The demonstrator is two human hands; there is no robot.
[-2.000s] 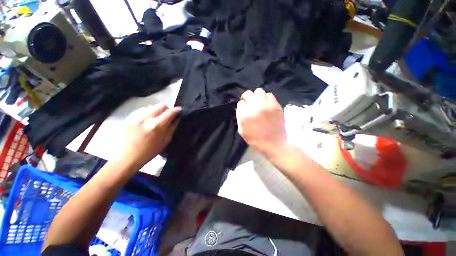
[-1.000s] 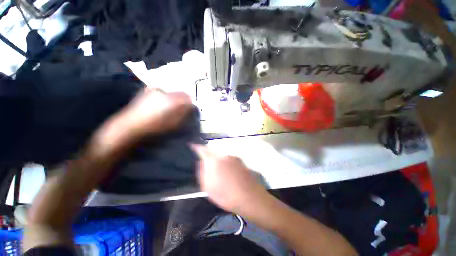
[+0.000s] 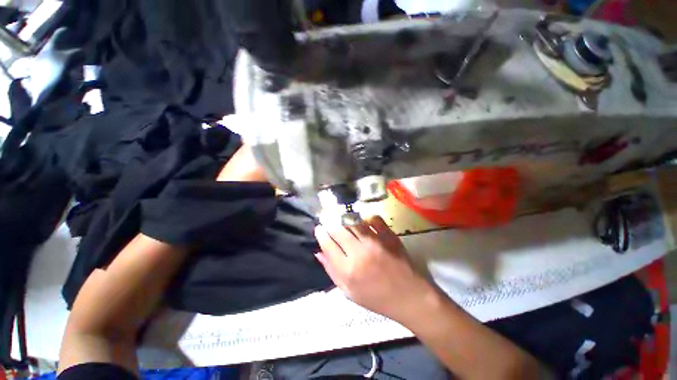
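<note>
Black garment cloth (image 3: 245,267) lies bunched on the table, its right edge by the presser foot (image 3: 349,215) of the off-white sewing machine (image 3: 445,96). My left forearm passes beneath a black fold. Part of my left hand (image 3: 246,167) shows beyond it, its fingers hidden behind the machine head's left end, so its grip cannot be told. My right hand (image 3: 371,263) is palm down at the cloth's right edge, fingertips beside the presser foot and thumb near the cloth. Whether it pinches anything is unclear.
A red-orange plastic loop (image 3: 490,197) with white inside lies under the machine arm. A black cable coil (image 3: 615,223) is at the table's right end. More black cloth (image 3: 163,52) is heaped at upper left. Dark cloth with white scraps (image 3: 549,326) is at lower right. A blue edge shows at the bottom left.
The view has turned from the cloth to the machine and come closer. My left hand has moved behind the machine head's end, and my right hand has moved up beside the presser foot.
</note>
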